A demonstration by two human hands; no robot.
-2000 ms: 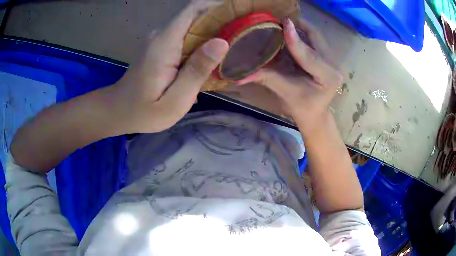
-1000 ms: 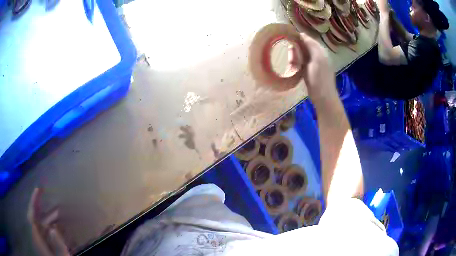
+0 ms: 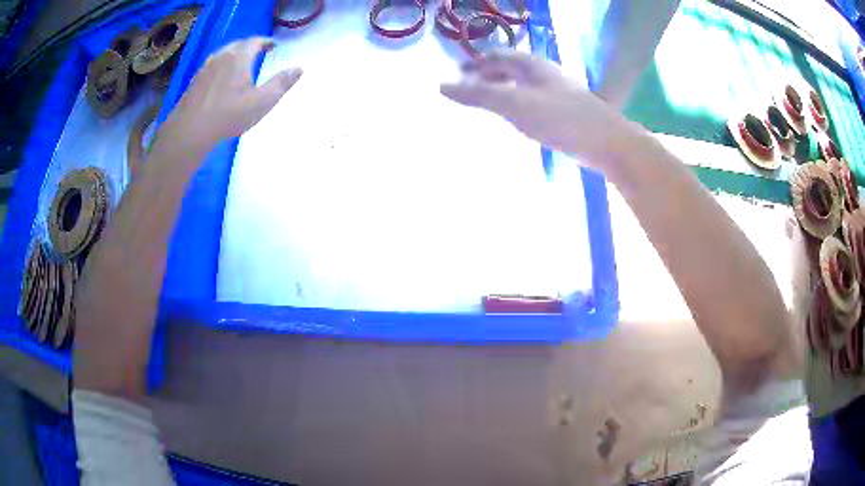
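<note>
Thin dark-red rings (image 3: pixel 397 19) lie loose at the far end of the white-lined blue tray (image 3: pixel 408 326). One more red ring (image 3: pixel 523 304) stands on edge at the tray's near right corner. My right hand (image 3: pixel 522 90) is over the far right of the tray, its fingertips at the nearest ring of the far group; blur hides whether they grip it. My left hand (image 3: pixel 228 95) is over the tray's left wall, fingers apart and empty. Tan discs (image 3: pixel 78 211) lie stacked in the left blue tray (image 3: pixel 17 223), partly hidden by my left forearm.
Overlapping tan-and-red rings (image 3: pixel 818 199) are piled at the right edge, with a few more on a green surface (image 3: pixel 697 95) behind. The stained brown bench (image 3: pixel 379 399) runs along the near side. A blurred pale shape crosses the top right of the tray.
The view has swung left from the right-hand pile to the trays. The assembled ring is gone from my right hand, which has moved over the white-lined tray. My left hand has moved forward.
</note>
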